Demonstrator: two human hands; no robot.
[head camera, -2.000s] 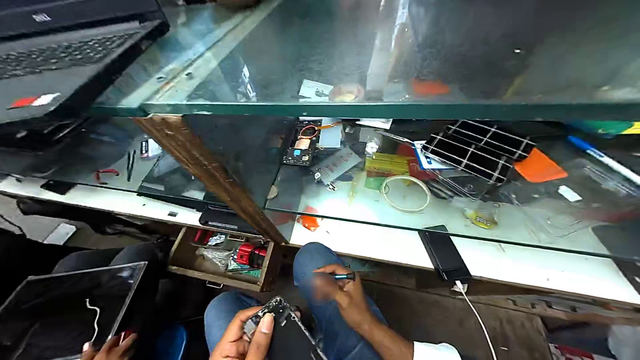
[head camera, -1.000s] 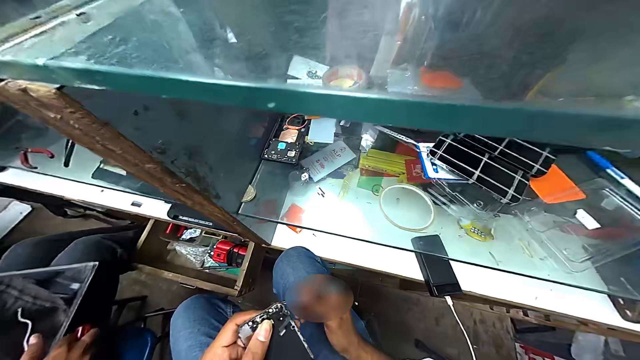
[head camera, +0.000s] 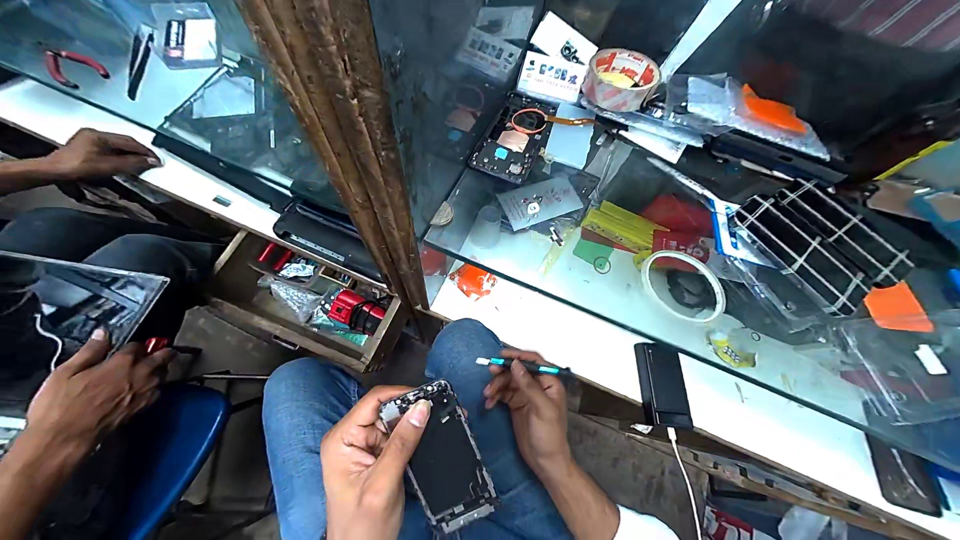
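Note:
Low in the middle of the head view, my left hand (head camera: 371, 457) grips an opened smartphone (head camera: 454, 457) by its upper end, thumb pressed on the inner parts. Metal brackets and small parts line the phone's edges around a dark middle. To its right, above my knee, my right hand (head camera: 536, 405) holds a slim dark screwdriver (head camera: 525, 365) with light blue bands, roughly level and apart from the phone. The screwdriver's pale end points left, toward the phone's side. My right palm is partly turned up.
An open wooden drawer (head camera: 300, 341) with red items stands left of my knees. The white bench edge (head camera: 555, 337) bears a black phone (head camera: 664, 386) with a white cable. Beneath glass lie a tape roll (head camera: 621, 79) and another opened phone (head camera: 512, 139). A co-worker's hands (head camera: 101, 390) are at left.
The view has shifted and tilted. My left hand still holds the opened phone, whose dark interior now faces up more fully. My right hand, close beside the phone a second ago, is now apart from it.

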